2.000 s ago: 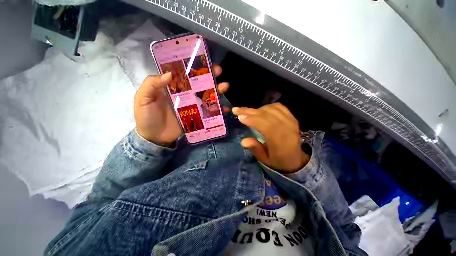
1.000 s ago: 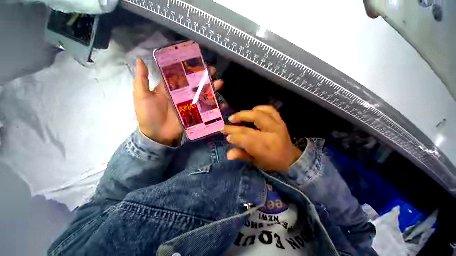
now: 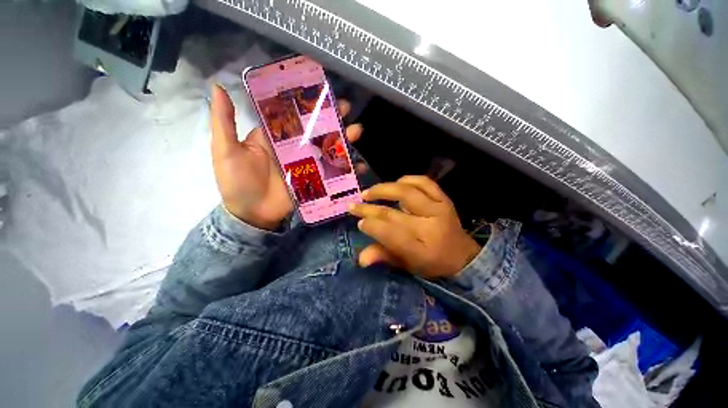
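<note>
A smartphone (image 3: 303, 143) with a lit pinkish screen shows a grid of pictures and lies tilted above my lap. My left hand (image 3: 254, 171) holds it from behind. The left thumb stands off the left side, and fingertips show at the phone's right edge. My right hand (image 3: 419, 227) is at the phone's lower right corner. Its fingers are apart and bent, with one fingertip at the screen's bottom edge. It holds nothing.
The white table edge with a ruler strip (image 3: 479, 119) curves across the upper right. White fabric (image 3: 120, 183) lies at the left. A small grey drawer (image 3: 132, 48) is at the upper left. A blue crate (image 3: 658, 339) with white pieces (image 3: 619, 370) is at the lower right.
My left thumb has moved off the screen to the left side. My right hand has moved left and down, with a fingertip now at the screen's lower right corner.
</note>
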